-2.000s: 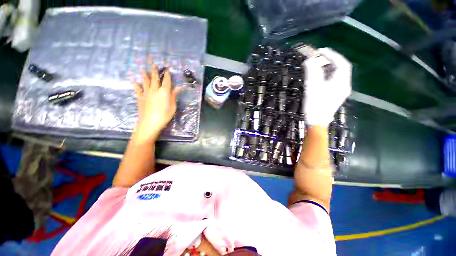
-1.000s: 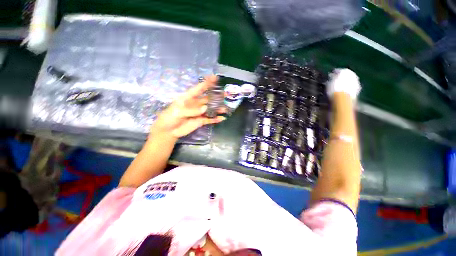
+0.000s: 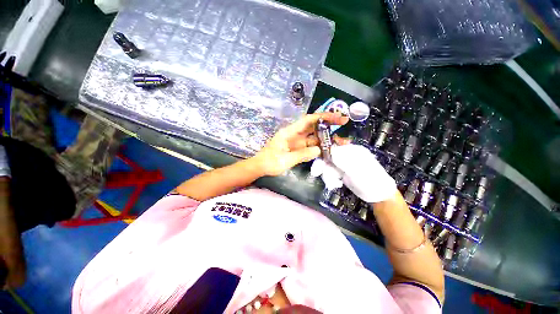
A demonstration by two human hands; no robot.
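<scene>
My bare left hand (image 3: 295, 144) holds a dark metal cylindrical part (image 3: 324, 140) upright between thumb and fingers, in front of my chest. My gloved right hand (image 3: 359, 172) touches the same part from the right, its fingertips around the lower end. The wrapped tray stack (image 3: 221, 55) lies to the left with two dark parts on its left side and a short one near its right edge. The blister tray (image 3: 473, 236) of dark and silvery cylinders lies to the right, partly hidden by my right hand and forearm.
A small bottle (image 3: 334, 109) stands behind my left fingers, beside a round white lid (image 3: 358, 111). A glossy grey tray stack (image 3: 460, 30) lies farther back. A white long box (image 3: 34, 34) is at the upper left. Another person's arm (image 3: 9, 227) shows at the left edge.
My left hand has lifted away from the wrapped stack with a part and turned it upright. My gloved right hand has come from the blister tray to the part. The view has shifted and tilted.
</scene>
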